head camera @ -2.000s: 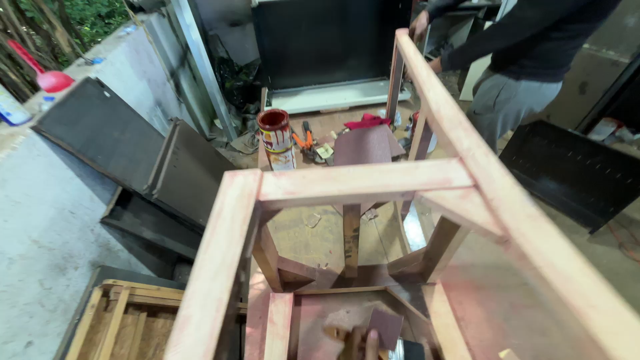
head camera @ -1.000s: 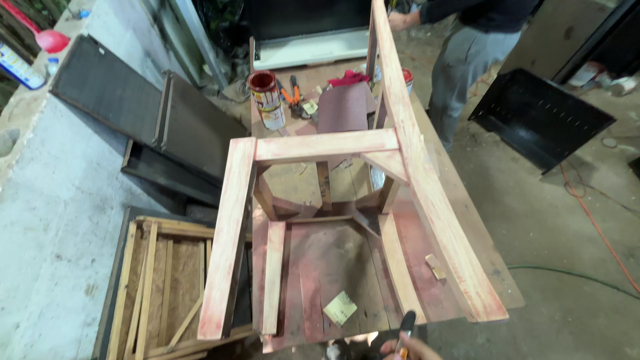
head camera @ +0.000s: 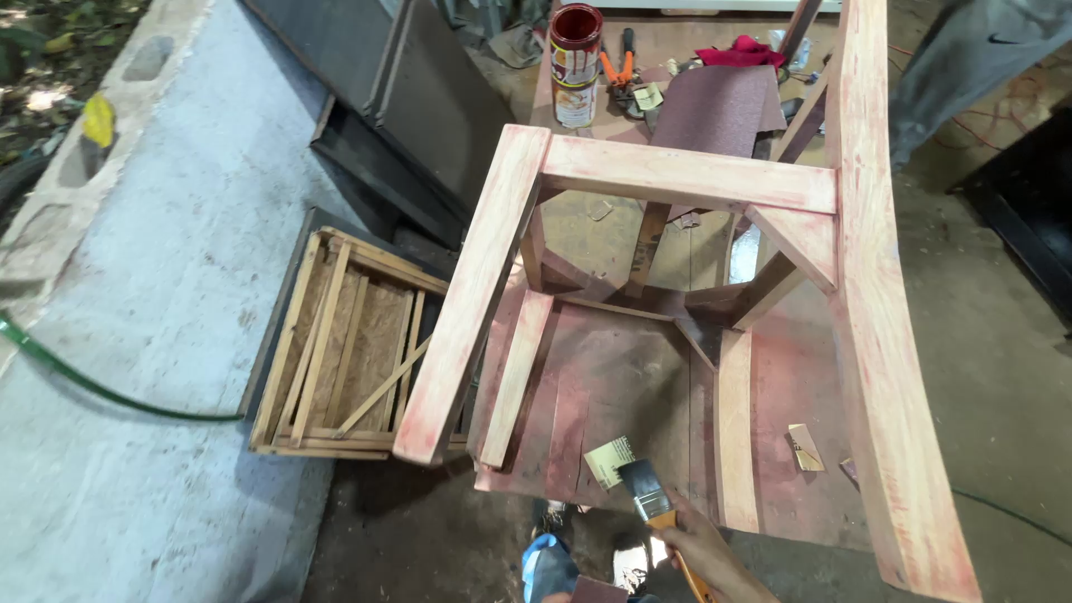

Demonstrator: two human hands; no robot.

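Observation:
A flat paintbrush (head camera: 646,494) with dark bristles and an orange handle is gripped in my right hand (head camera: 702,543), low in the head view. Its bristle tip overlaps a yellowish paper scrap (head camera: 609,462) in the view. At the bottom edge, my left hand (head camera: 556,598) is mostly cut off, with a piece of brown sandpaper (head camera: 598,591) at its fingers. Above both hands is a pale wooden chair frame (head camera: 687,172) with reddish stains, resting on a stained board (head camera: 620,394). A wide brown sandpaper sheet (head camera: 712,109) lies behind its crossbar.
An opened paint can (head camera: 575,63), orange-handled pliers (head camera: 620,71) and a red cloth (head camera: 741,52) are at the far end. Dark panels (head camera: 427,100) and a slatted wooden frame (head camera: 335,352) stand left, beside a whitish wall (head camera: 193,209). A person's grey trouser leg (head camera: 963,75) is upper right.
The view has tilted down and come nearer the frame. My right hand with the brush has moved from beside the frame's lower right leg to the paper scrap.

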